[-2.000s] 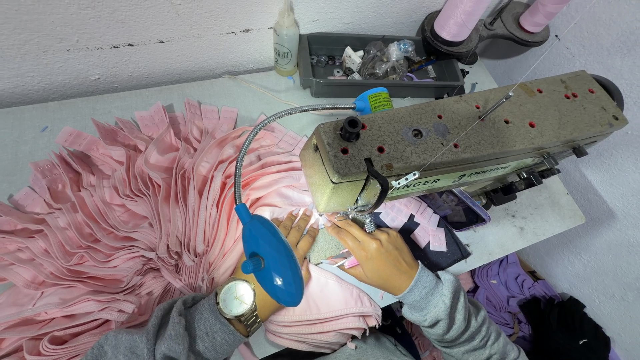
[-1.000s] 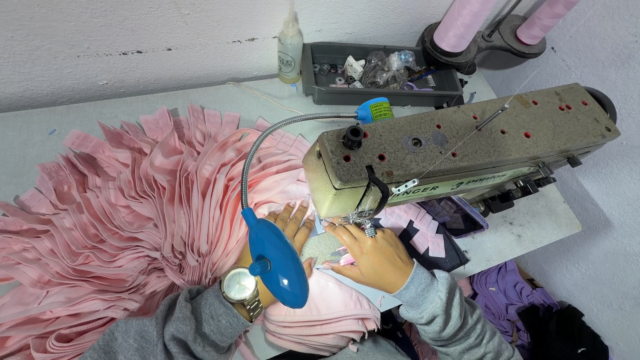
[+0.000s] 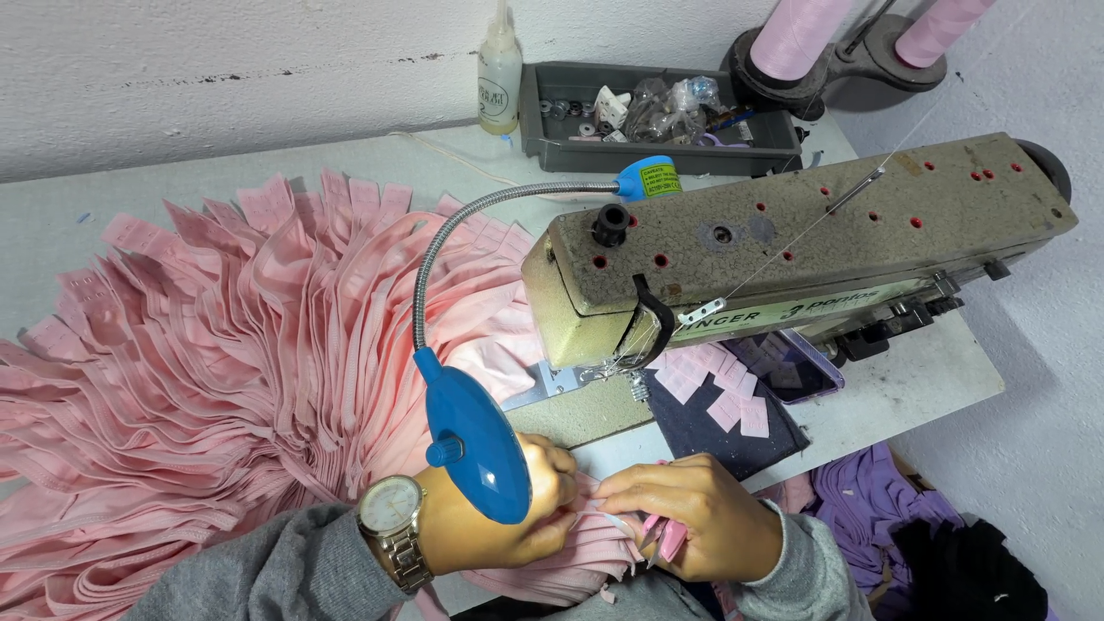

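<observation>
My left hand [image 3: 530, 509], wearing a metal wristwatch [image 3: 391, 509], pinches the edge of a pink fabric piece [image 3: 552, 561] at the front of the table, partly behind the blue lamp head [image 3: 479, 444]. My right hand [image 3: 690, 517] has pink-handled thread snips [image 3: 666, 535] in its palm, blades pointing down, while its thumb and forefinger pinch the same pink edge. Both hands are in front of the Singer sewing machine [image 3: 793, 233], off its needle plate [image 3: 556, 379]. A large fanned pile of pink pieces [image 3: 285, 345] lies to the left.
Pink labels [image 3: 733, 392] lie on dark cloth [image 3: 690, 423] beside a phone [image 3: 798, 371]. Behind the machine stand a grey tray [image 3: 655, 159] of bobbins, an oil bottle [image 3: 498, 78] and pink thread cones [image 3: 798, 39]. Purple fabric [image 3: 862, 509] and black fabric [image 3: 966, 569] are at lower right.
Both hands have moved from beside the needle area toward the table's front edge, with the pink fabric between them. The needle plate now shows. The snips remain in my right hand.
</observation>
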